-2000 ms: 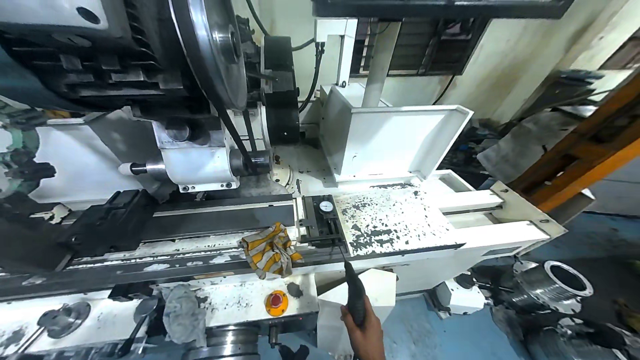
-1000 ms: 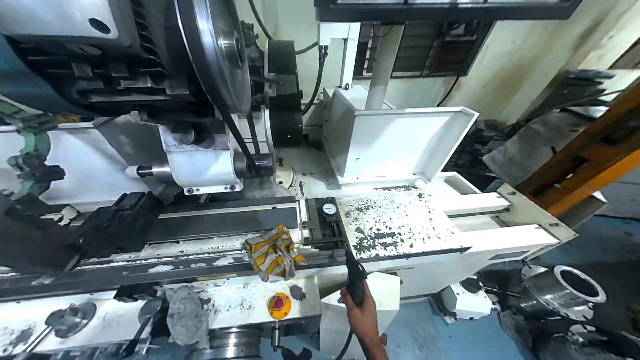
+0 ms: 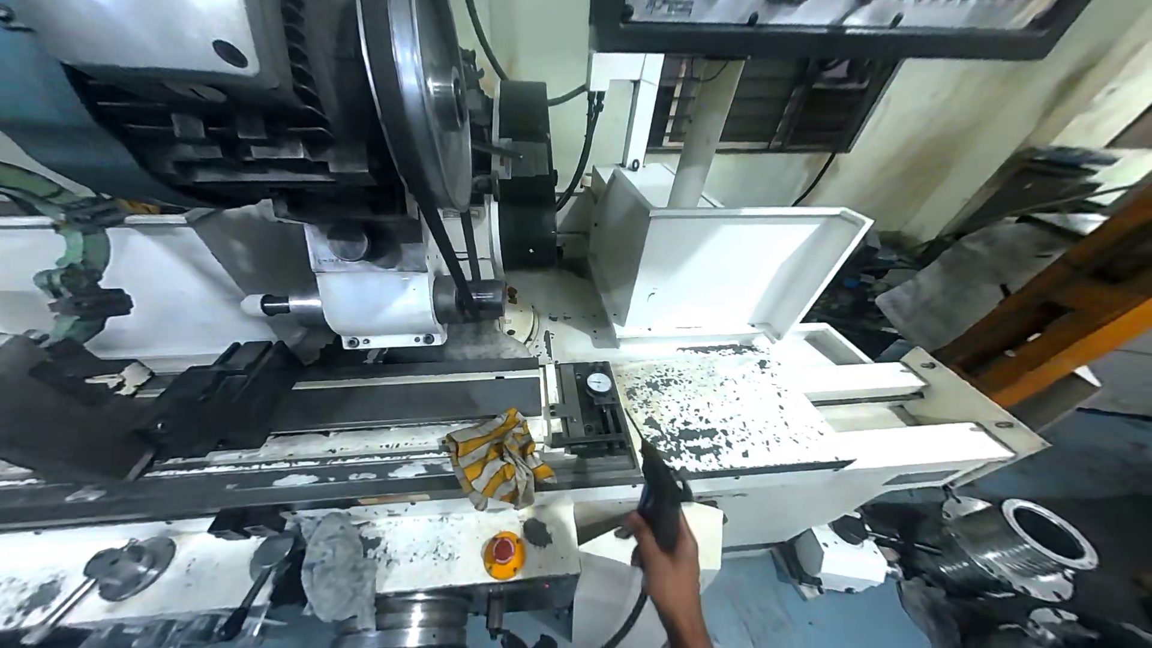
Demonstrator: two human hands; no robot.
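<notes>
My right hand (image 3: 668,562) is closed around a black handheld air blow gun (image 3: 661,486), seemingly, with a thin nozzle and a hose hanging below the hand. The nozzle points up and left, toward the black fixture with a dial gauge (image 3: 598,384) on the machine bed. Left of that fixture, a crumpled yellow-and-white striped cloth (image 3: 499,457) lies over the bed's front rail. A red button on a yellow base (image 3: 504,554) sits on the white front panel below the cloth. My left hand is not in view.
A large belt-driven wheel (image 3: 423,99) and motor stand over the bed at the upper left. An open white metal cover (image 3: 738,270) rises behind the paint-chipped bed end (image 3: 720,405). Levers (image 3: 256,576) and a grey rag (image 3: 337,567) are at the lower left. Metal parts (image 3: 1008,549) lie on the floor at right.
The hand still holds the black tool near the bed's front edge. Its position there has shifted only slightly, and the cloth and dial gauge stay in place.
</notes>
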